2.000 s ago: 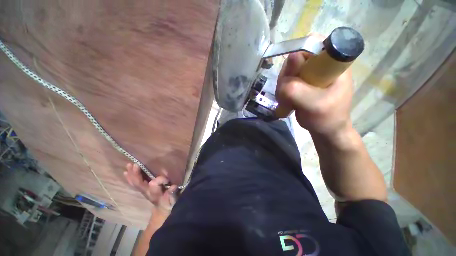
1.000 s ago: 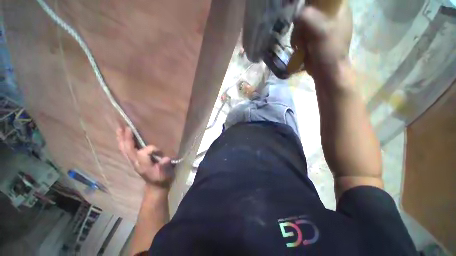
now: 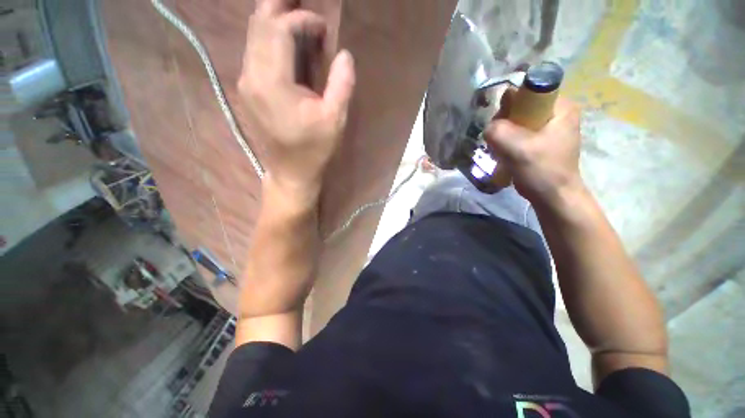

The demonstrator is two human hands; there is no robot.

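A reddish-brown wooden panel point(image 3: 176, 106) with a narrow side point(image 3: 372, 106) stands left of centre. My left hand point(image 3: 298, 110) is over the edge between its broad face and narrow side, thumb and fingers apart, with a dark gap between them; no held thing shows. My right hand point(image 3: 543, 151) grips the yellow-tan handle of the iron point(image 3: 459, 98) beside the panel's narrow side. The handle's black end cap points up and the silver soleplate faces the panel, apart from it or touching, I cannot tell.
A pale braided cord point(image 3: 214, 77) crosses the broad face, passes under my left forearm and shows again by the narrow side. A blue-handled tool point(image 3: 210, 264) lies near the panel's far left edge. Cluttered equipment point(image 3: 143, 282) stands at left. Yellow-lined concrete floor point(image 3: 653, 114) shows at right.
My left hand has left the cord and moved up along the panel to its edge. My right hand with the iron went up out of view partly, then came back down into view.
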